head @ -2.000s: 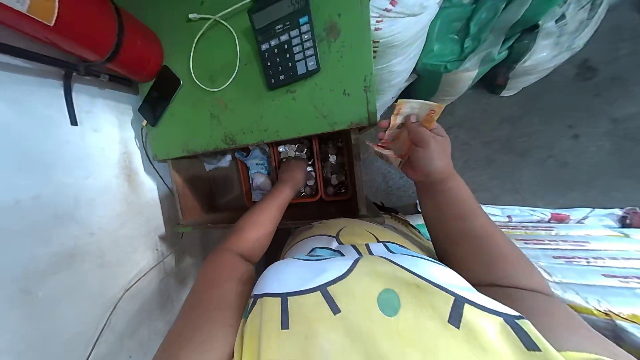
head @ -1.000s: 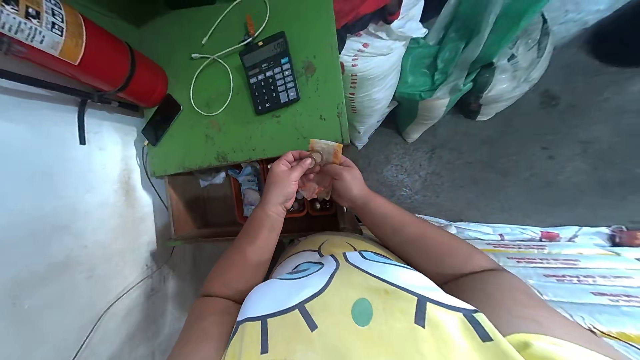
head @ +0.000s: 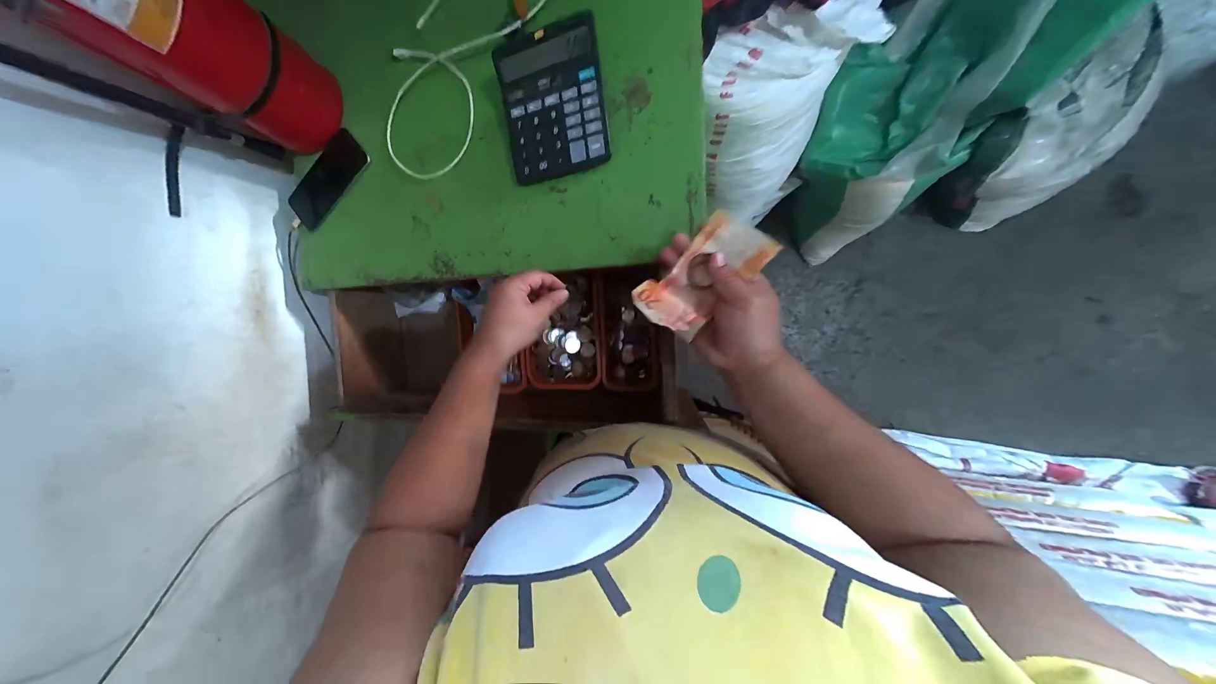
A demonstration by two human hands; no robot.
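Observation:
Orange banknotes [head: 703, 275], bent and partly folded, are held in my right hand [head: 746, 318] beyond the right front corner of the green desk. My left hand [head: 518, 318] is over the pulled-out wooden drawer [head: 370, 351], its thumb and fingertips close together; whether a coin is between them cannot be told. Just right of it lie silvery coins [head: 567, 344] in an orange plastic tray [head: 565, 385]. A second orange tray [head: 630, 385] beside it holds darker coins. Another tray is mostly hidden under my left hand and wrist.
On the green desk [head: 608, 218] lie a black calculator [head: 556, 104], a white cable [head: 472, 109] and a smartphone [head: 330, 179] at the left edge. A red fire extinguisher [head: 275, 71] is at upper left. Filled sacks [head: 765, 100] stand right of the desk; printed sacks [head: 1073, 532] lie lower right.
My hands, together at the banknotes a second ago, are now apart. The left is over the drawer's trays; the right, with the banknotes, has moved right of the drawer.

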